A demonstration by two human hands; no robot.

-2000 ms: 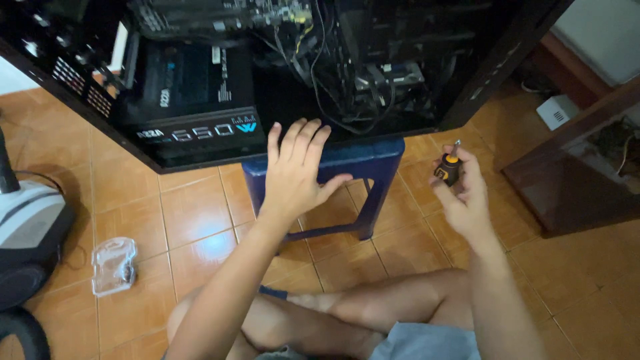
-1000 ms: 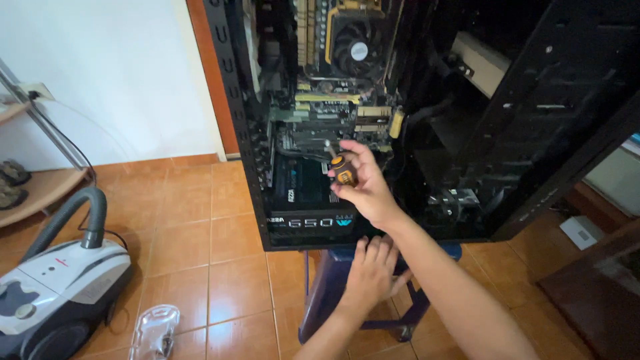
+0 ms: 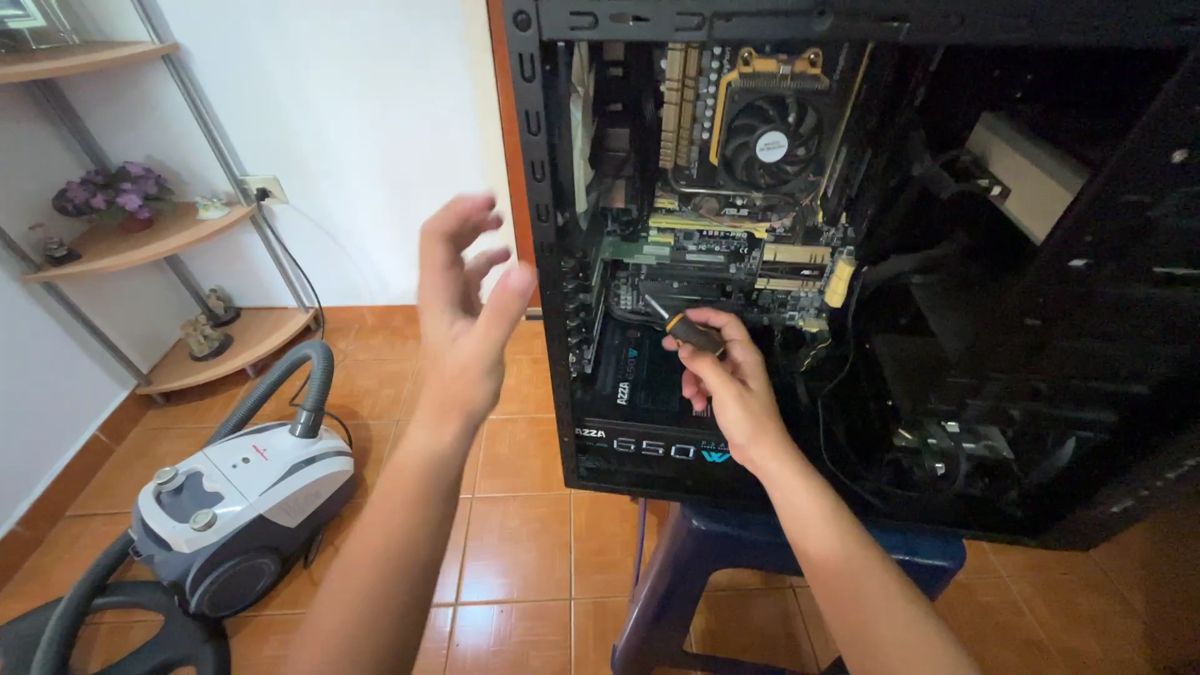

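Note:
A black desktop computer case point(image 3: 548, 281) stands with its side uncovered on a blue plastic stool point(image 3: 741, 544). My right hand point(image 3: 727, 384) grips a short screwdriver point(image 3: 696, 334) with a black and orange handle, its tip pointing up and left across the lower part of the case interior. Behind the tip are expansion cards; the power supply point(image 3: 647, 450) sits below. Higher up are the motherboard and the CPU cooler fan point(image 3: 772, 145). Raised beside the case's left edge, my left hand point(image 3: 469, 309) holds nothing, its fingers curled but apart.
A white and grey canister vacuum cleaner point(image 3: 244, 478) with a ribbed hose stands on the tiled floor at left. Behind it, a corner shelf point(image 3: 169, 239) carries flowers and figurines. A power cord point(image 3: 300, 272) hangs from a wall outlet.
My left hand has left the lower edge of the case and is up beside its left side. The right hand has moved from beyond the case's right side to its interior. The view has shifted considerably.

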